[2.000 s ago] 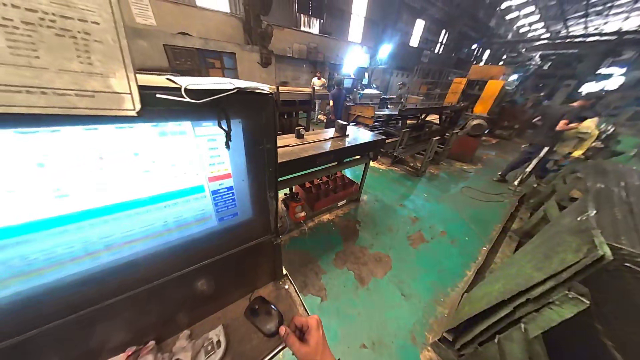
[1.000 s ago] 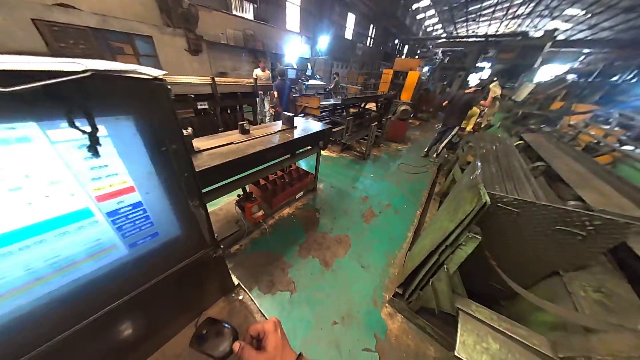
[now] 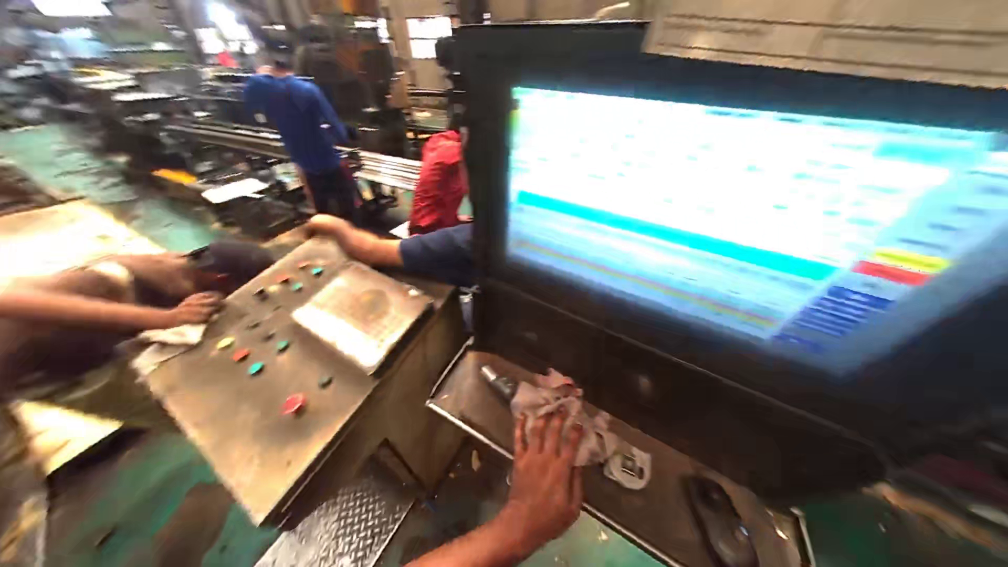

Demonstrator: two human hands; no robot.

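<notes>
My left hand (image 3: 547,476) reaches in from the bottom, back upward and fingers apart, its fingertips resting on a crumpled, stained cloth (image 3: 587,437) on the narrow shelf below the monitor (image 3: 693,205). A dark cylindrical object (image 3: 498,383) lies at the cloth's far left end. A small pale item (image 3: 628,466) sits at its right end. Farther right on the shelf is a black computer mouse (image 3: 720,520), with no hand on it. My right hand is out of view. The monitor's screen is lit, with coloured blocks at its lower right.
A tilted control panel (image 3: 213,417) with coloured buttons stands left of the shelf. A co-worker's hand (image 3: 197,309) rests at its left edge, another person's hand (image 3: 331,228) at its far edge. A person in blue (image 3: 299,118) stands beyond. Treadplate (image 3: 346,528) lies below.
The view has swung left, bringing the control panel and people's hands into sight. My right hand, earlier at the mouse, is out of view; my left hand has appeared on the cloth.
</notes>
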